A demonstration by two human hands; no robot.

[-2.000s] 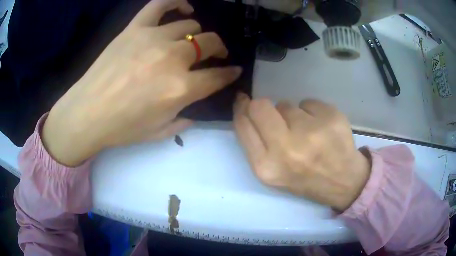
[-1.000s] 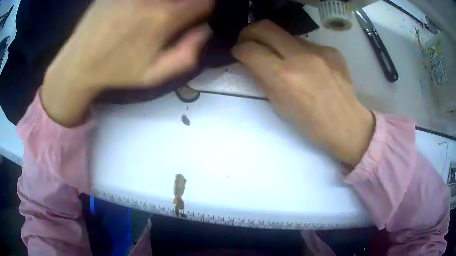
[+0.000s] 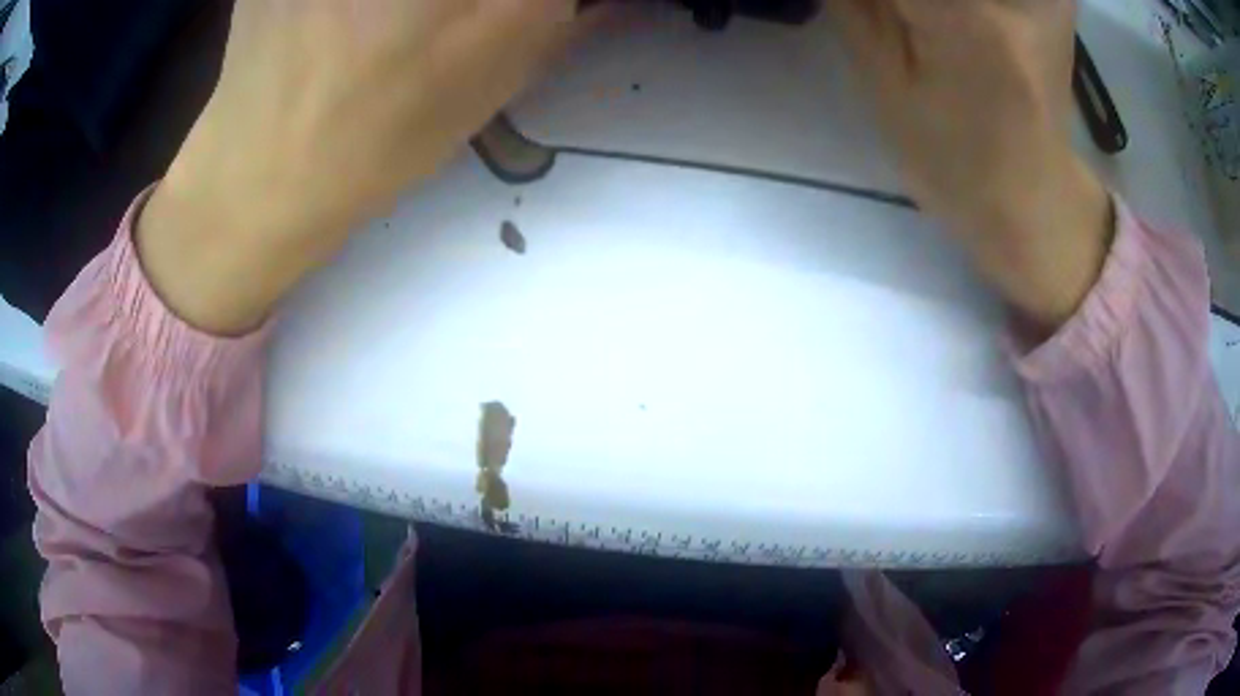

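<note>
My left hand (image 3: pixel 367 123) reaches up from the left, and its fingers are cut off by the top edge. My right hand (image 3: pixel 979 136) reaches up from the right, its fingers also beyond the top edge. A strip of black cloth (image 3: pixel 762 8) shows at the top edge between the hands; what the fingers do with it is hidden. More of the dark garment (image 3: pixel 82 177) is heaped at the left, behind my left forearm. The presser foot and needle are not in view.
The pale machine bed (image 3: pixel 707 95) meets the white table (image 3: pixel 653 354). Black thread snips (image 3: pixel 1099 102) lie right of my right hand. A printed ruler runs along the front edge. A blue crate (image 3: pixel 333 585) stands below the table at the left.
The view has tilted down toward the table edge. Both hands and the black cloth have shifted up in the picture, and the white dial has left the view.
</note>
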